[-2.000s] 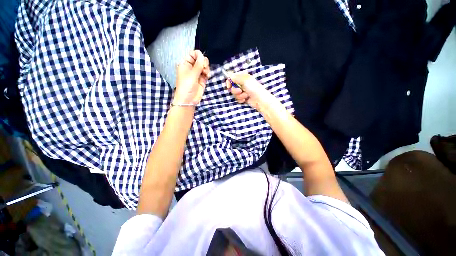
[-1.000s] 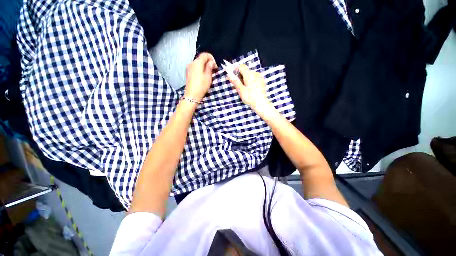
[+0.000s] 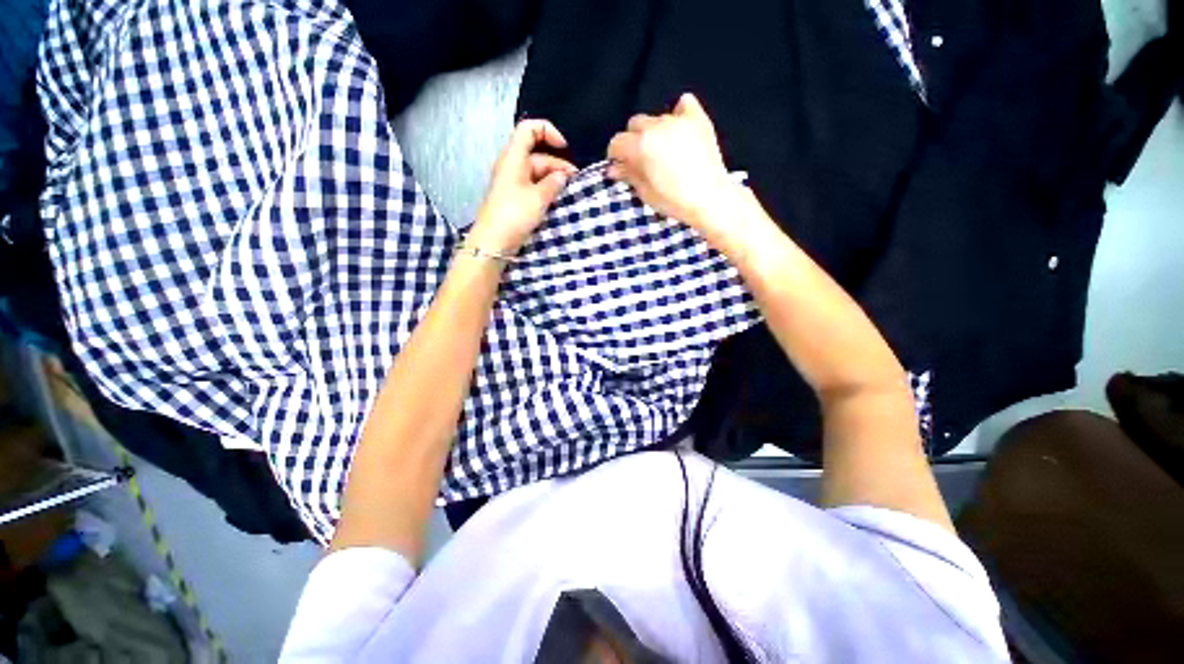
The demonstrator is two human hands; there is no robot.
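Observation:
A dark navy and white gingham garment (image 3: 312,247) lies across the left and centre, and one end of it reaches up between my hands. My left hand (image 3: 526,188) pinches its top edge with the fingertips. My right hand (image 3: 669,156) grips the same edge just to the right, with its fingers curled. A thin pale tip sticks out beside my right wrist; I cannot tell what it is. No snips blades show clearly. A black shirt (image 3: 805,234) with small pale buttons lies under and to the right of the gingham.
The white table (image 3: 461,136) shows between the garments. Dark cloth hangs at the left edge, with blue cloth (image 3: 16,169) at far left. A brown padded item (image 3: 1071,519) stands at lower right. Yellow-black tape (image 3: 169,558) marks the floor.
My right hand has moved up and turned over, from holding a pointed tool at the edge to gripping the edge itself. The gingham end is now drawn taut between both hands.

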